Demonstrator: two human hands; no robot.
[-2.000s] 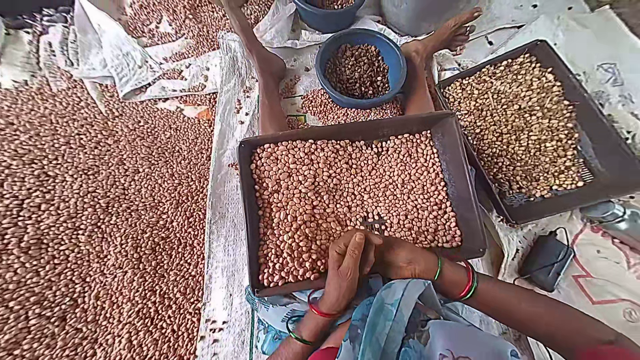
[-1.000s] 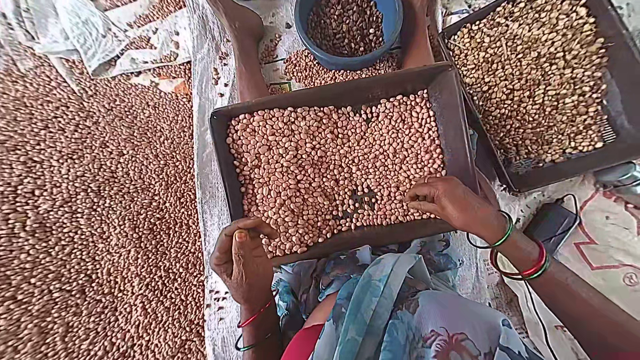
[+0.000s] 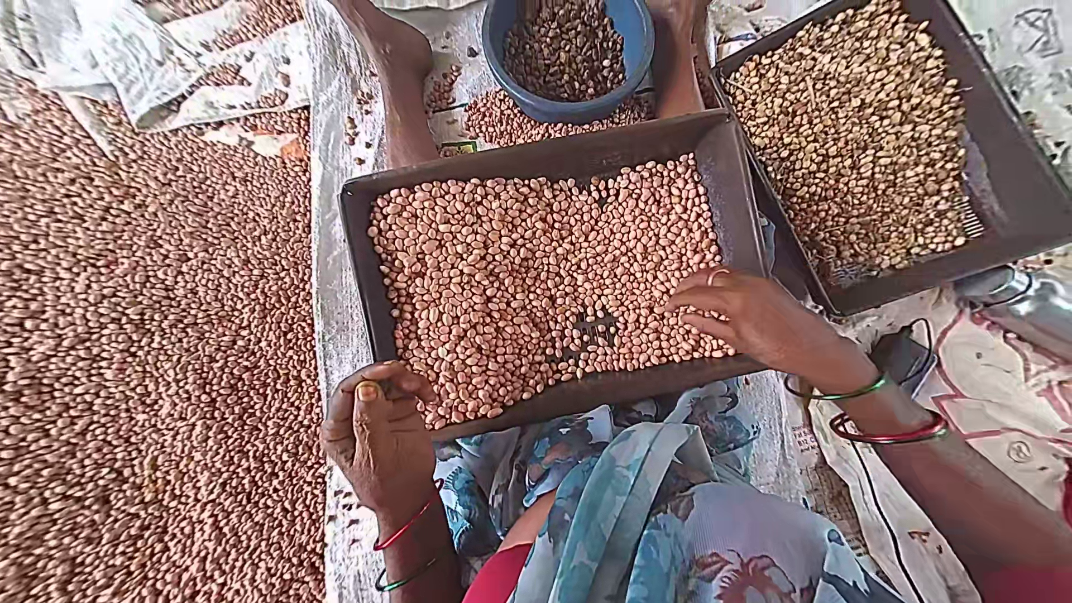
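Note:
A dark rectangular tray with a slotted base rests across my lap, holding a layer of pinkish-brown nuts or beans. A small patch of bare slots shows near its front middle. My left hand is at the tray's front left corner, fingers curled and thumb up; whether anything is between them cannot be told. Over the right part of the tray, my right hand has its fingers spread, touching or just above the nuts. Beyond the tray a blue bowl holds darker brown pieces.
On the right, a second dark tray holds yellowish-brown pieces. A large spread of nuts covers the left side. A black device with a cable and a shiny metal object lie at right. Bare feet flank the bowl.
My hands were together at the tray's front edge two seconds ago; they are now apart, left at the front left corner, right over the right part. The view has moved closer to the tray.

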